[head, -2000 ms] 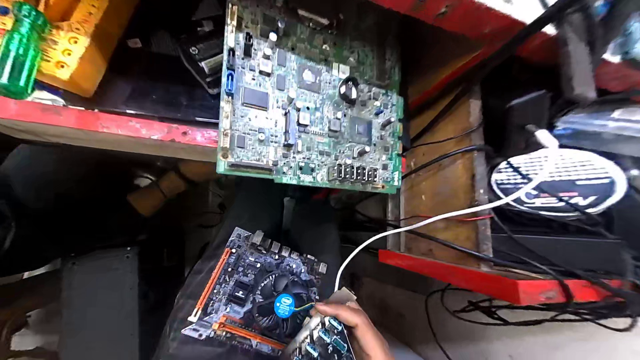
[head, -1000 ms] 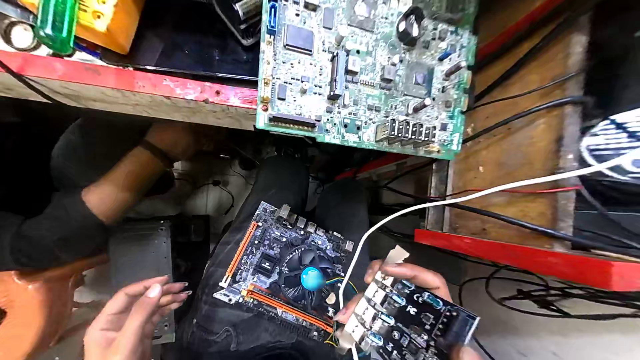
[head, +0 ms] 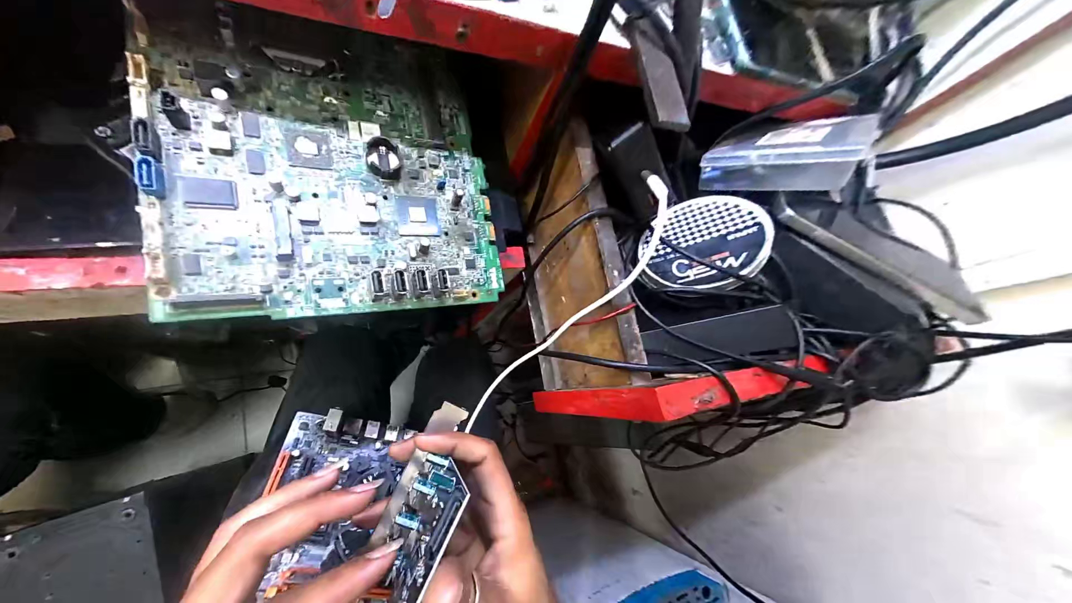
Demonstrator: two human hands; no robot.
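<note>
My right hand grips a small expansion card with a metal bracket and blue-green ports, tilted above my lap. My left hand is spread along the card's left side, its fingertips at or near the bracket; whether they press on it is unclear. Beneath both hands a computer motherboard with orange slots rests on my lap, its fan largely hidden by my fingers. A white cable runs down to the card and passes by my right hand. A larger green circuit board lies on the red-edged shelf ahead.
A red-edged wooden shelf on the right holds a round speaker-like unit and a clear plastic box. Tangled black cables hang over its edge. At the lower left is a dark metal panel.
My left hand has come from the left over to the card. The card is now turned more steeply in my right hand. Another person's arm at the left is out of sight. The view has shifted right.
</note>
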